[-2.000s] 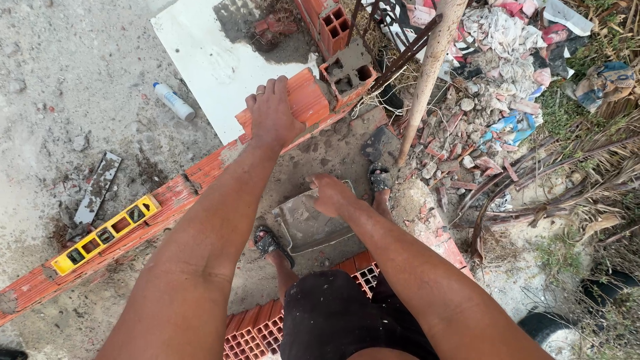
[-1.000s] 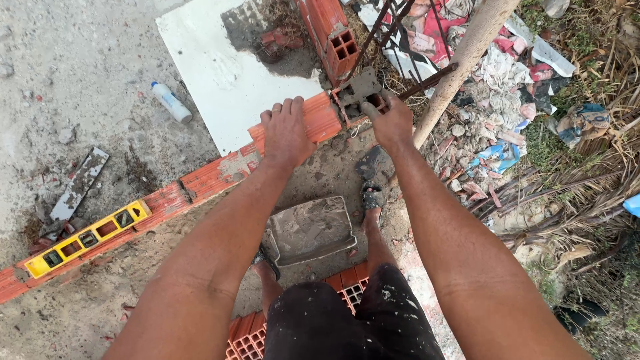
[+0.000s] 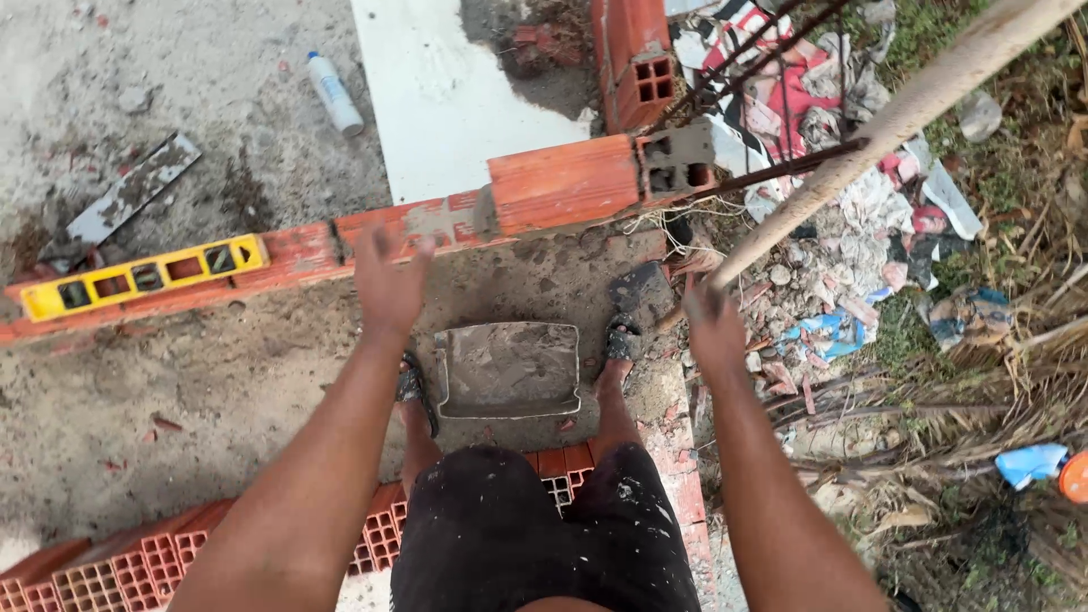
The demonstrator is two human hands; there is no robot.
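My left hand [image 3: 389, 276], blurred, is in the air in front of the low brick wall [image 3: 297, 252], its fingers apart and holding nothing. My right hand [image 3: 714, 327] is beside the lower part of a wooden pole [image 3: 816, 187]; blur hides whether it grips it. A hollow clay brick [image 3: 565, 183] lies on the wall, its right end against a mortar-smeared block [image 3: 677, 160]. Grey mortar sits at the brick's left end. Between my feet is a tray of mortar [image 3: 510, 370]. A yellow spirit level [image 3: 144, 276] rests on the wall at the left.
Hollow bricks [image 3: 127, 569] stand in a row behind my legs. Rusty rebar [image 3: 786, 166] juts out by the corner, near another brick wall [image 3: 629, 68]. Beyond the wall lie a white board [image 3: 442, 102], a bottle [image 3: 336, 93] and a metal strip [image 3: 136, 187]. Rubble and rags [image 3: 850, 229] cover the right side.
My left hand has left the brick on the wall and moved left and nearer to me. My right hand has come away from the corner block and down beside the pole.
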